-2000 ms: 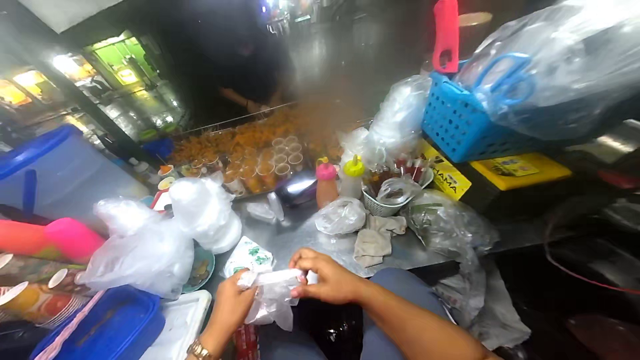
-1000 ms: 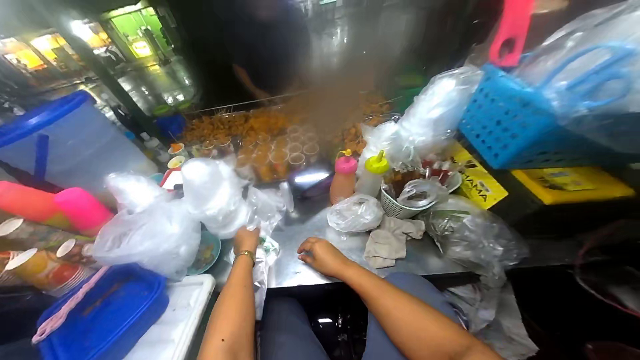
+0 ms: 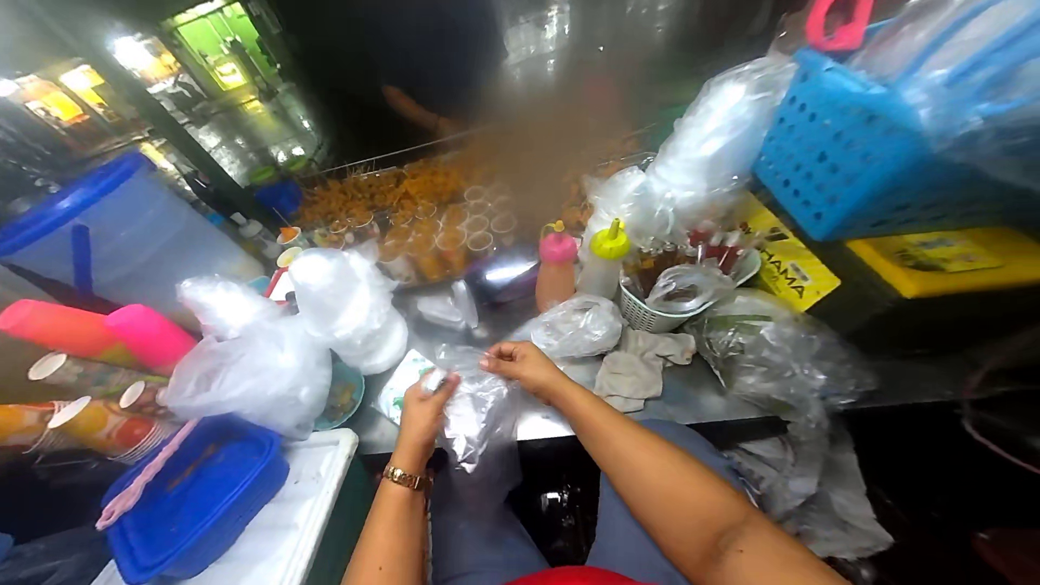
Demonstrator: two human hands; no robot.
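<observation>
A clear plastic bag (image 3: 479,414) hangs between my hands over the near edge of the metal counter. My left hand (image 3: 426,400), with a gold watch at the wrist, holds a small white item whose kind I cannot tell, close to the bag's left side. The fingers of my right hand (image 3: 520,367) pinch the bag's upper right edge. Left of the bag lies a white packet with green print (image 3: 403,385). Just beyond my right hand is a bunched clear plastic bag (image 3: 577,325), and a beige cloth (image 3: 642,370) lies to its right.
Squeeze bottles with pink (image 3: 557,272) and yellow caps (image 3: 609,244) stand behind. Fried food (image 3: 382,195) and plastic cups fill the far tray, with a person beyond it. A blue basket (image 3: 853,146) is at right; a blue tub (image 3: 195,504) and paper cups (image 3: 106,422) are at left.
One second ago my hands were apart, the left reaching toward the white bags and the right near the counter's edge. Now both are at the clear bag, held open-hanging between them.
</observation>
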